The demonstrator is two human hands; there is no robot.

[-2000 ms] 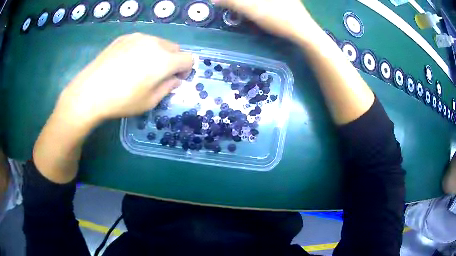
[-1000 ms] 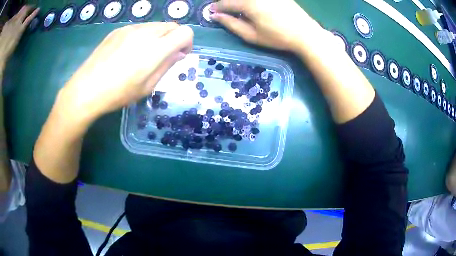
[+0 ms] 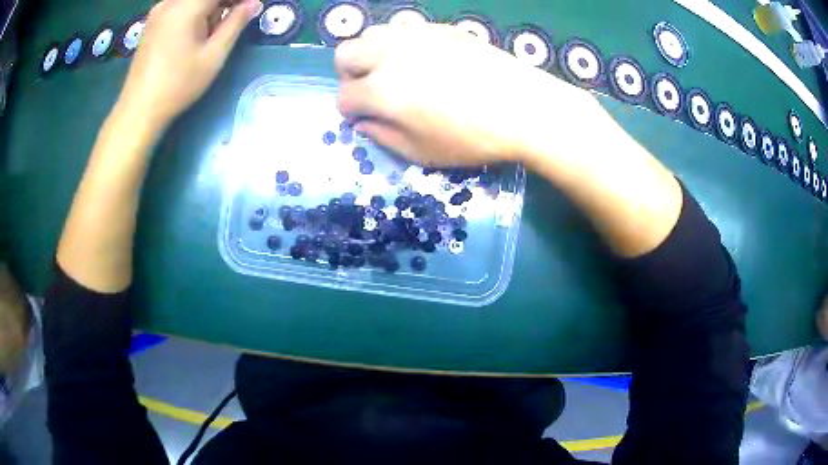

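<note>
A clear plastic tray [image 3: 363,289] lies in front of me on the green surface, with many small dark round parts [image 3: 340,222] and a few pale ones inside. A row of dark-rimmed discs with white centres [image 3: 345,20] runs behind it. My left hand [image 3: 186,45] is at the row's left part, thumb and finger beside a disc [image 3: 278,18]; whether it holds a small part is hidden. My right hand [image 3: 427,91] is over the tray's upper part, fingers bent near its back edge; its fingertips are partly hidden and what they hold cannot be told.
A single disc [image 3: 671,44] lies behind the row at the right. A white strip [image 3: 744,50] curves beyond it. Translucent bottles with a yellow cap [image 3: 776,18] stand upper right. Parts of other people show at both sides, with a pale sleeve [image 3: 794,390] at the right.
My left hand has moved from over the tray up and left to the discs. My right hand has come back from the row to over the tray. The hand at the far upper left has gone.
</note>
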